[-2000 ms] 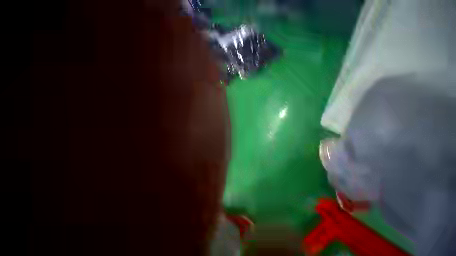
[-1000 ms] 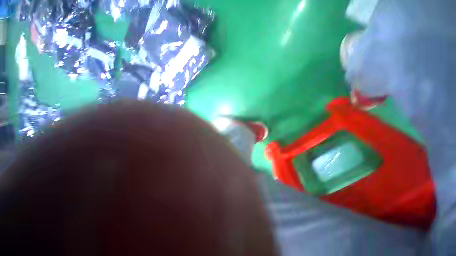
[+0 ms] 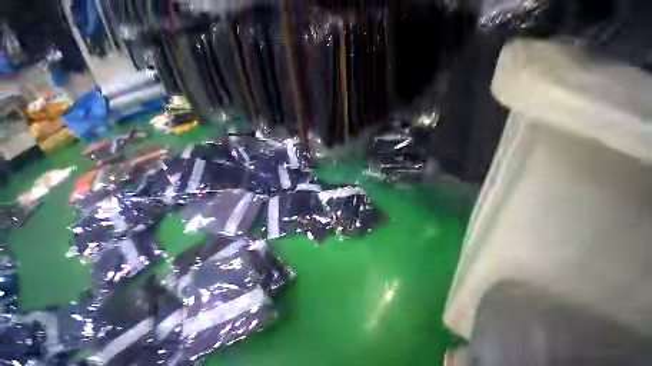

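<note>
No hand is in view. Dark bagged garments (image 3: pixel 218 275) in shiny clear plastic lie in loose overlapping piles on the green floor (image 3: pixel 350 286), from the centre to the lower left. Pale label bands run across many of them. A smaller stack of dark packets (image 3: pixel 398 154) lies further back, right of the centre. A large white bin (image 3: pixel 550 193) with a thick rim stands at the right, cut off by the picture's edge. Its inside cannot be seen. The picture is somewhat blurred.
Long dark hanging garments (image 3: pixel 264 71) under plastic covers stand behind the piles. A blue item (image 3: pixel 87 114) and orange-yellow items (image 3: pixel 48 125) lie at the far left. A grey blurred shape, perhaps the wearer's clothed leg (image 3: pixel 522 329), is at the lower right.
The view has swung up to the floor piles, bin and hanging garments. The large dark reddish shape, the red stool and the feet have left the picture.
</note>
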